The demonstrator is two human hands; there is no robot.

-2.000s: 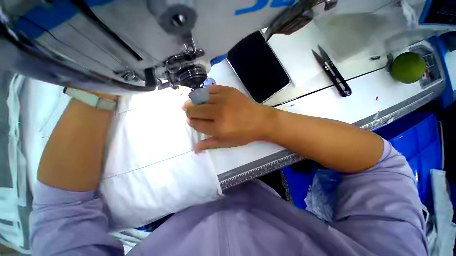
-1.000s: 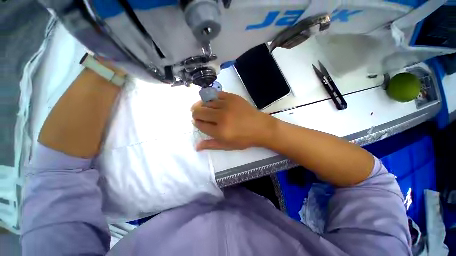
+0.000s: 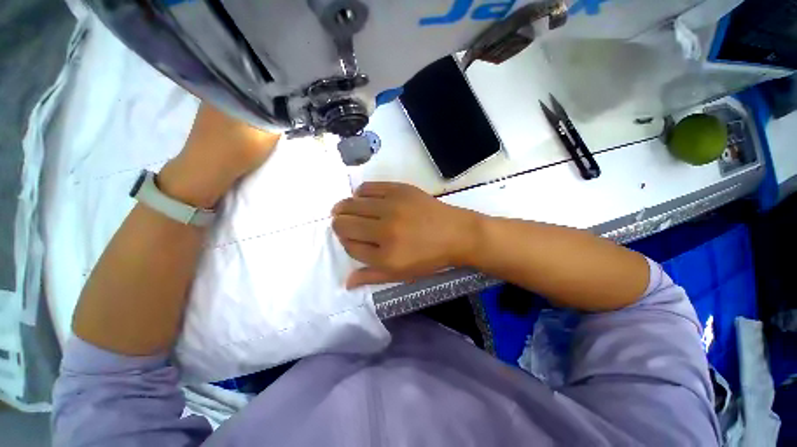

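Note:
A white fabric panel [image 3: 271,271] with faint seam lines lies under the machine head and hangs over the table's front edge. My left hand [image 3: 234,144] rests on it beside the sewing head, fingertips hidden by the head and glare. My right hand [image 3: 384,229] has its curled fingers at the panel's right edge; thumb and fingers appear to pinch that edge. The sewing machine's needle area [image 3: 341,113] is above, with a small grey round guide [image 3: 356,148] just behind my right hand.
A smartphone [image 3: 450,118], thread snips [image 3: 570,140] and a green round fruit [image 3: 696,139] lie on the table to the right. A measuring tape [image 3: 428,292] runs along the front edge. Blue crates [image 3: 712,266] stand below right. Grey cloth with white edging [image 3: 22,262] is at far left.
My left hand has come more into view beside the machine head. My right hand has moved toward the front edge, away from the grey guide. The fabric has shifted slightly toward me.

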